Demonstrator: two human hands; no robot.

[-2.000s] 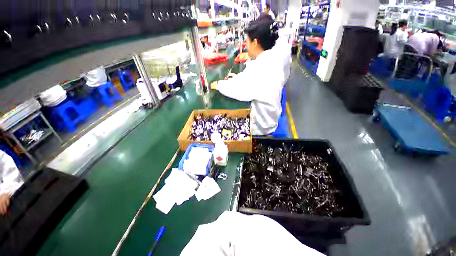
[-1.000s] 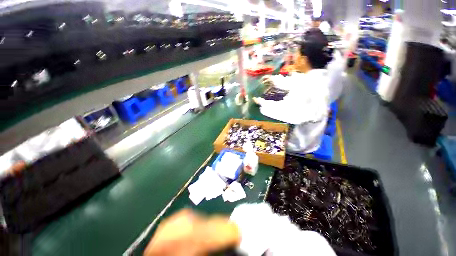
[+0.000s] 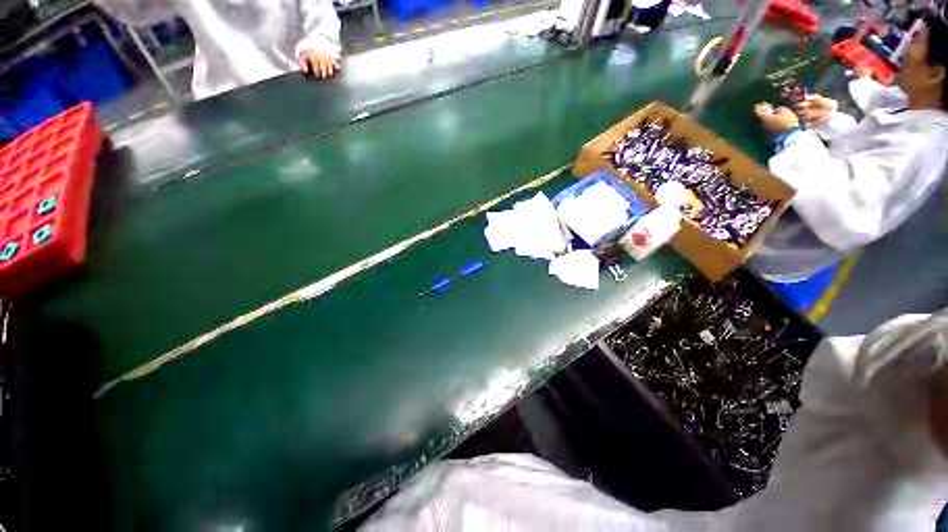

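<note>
Neither of my hands can be made out. White sleeve or coat fabric (image 3: 468, 499) crosses the bottom edge and spreads to the lower right. A brownish patch at the right edge is too cut off to identify. A blue pen or marker (image 3: 442, 285) lies alone on the green bench (image 3: 260, 384). White papers or cloths (image 3: 530, 225) lie loose beside a small blue tray (image 3: 567, 197) holding more white squares. A whitish bottle with a red mark (image 3: 650, 231) is beside the tray. A small dark clip-like item (image 3: 613, 267) lies near the papers.
A cardboard box of metal parts (image 3: 598, 153) stands behind the bottle. A large black bin of dark metal parts (image 3: 717, 364) is at lower right. A red compartment tray with teal-centred pieces (image 3: 62, 156) is at left. White-coated people stand across the bench (image 3: 244, 47) and at right (image 3: 863, 192).
The view has swung left and down, showing more bench. The blurred hand seen at the bottom one second ago is gone. The red tray has come into view and the black foam tray is no longer seen.
</note>
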